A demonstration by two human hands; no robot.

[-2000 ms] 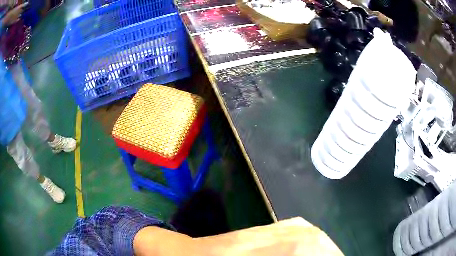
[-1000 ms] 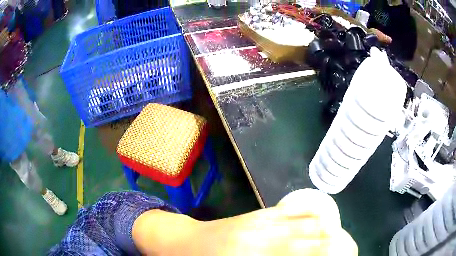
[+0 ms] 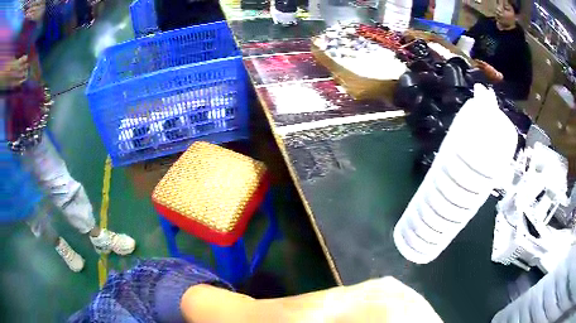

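Observation:
My left hand (image 3: pixel 385 304) reaches in from the lower left at the bottom edge. It is overexposed and its fingers are cut off, so what it holds cannot be told. My right hand is out of the picture. A tall stack of white ribbed housings (image 3: pixel 458 183) leans on the dark green table (image 3: pixel 360 195), beyond my left hand. A second ribbed stack (image 3: pixel 546 293) is cut off at the lower right corner. White angular brackets (image 3: pixel 534 208) are heaped between the two stacks. Shiny black dome parts (image 3: pixel 436 88) are piled behind the tall stack.
A cardboard box of small white parts (image 3: pixel 363 53) with red wires stands farther back. A yellow-topped stool (image 3: pixel 211 189) and a blue crate (image 3: pixel 180 120) are left of the table edge. A person (image 3: pixel 60 189) stands at left; another person in black (image 3: pixel 505 53) is at upper right.
The view has tilted up, showing more of the far table and the person in black. My left hand is lower in the picture; the rounded white shape at it a second ago no longer shows clearly.

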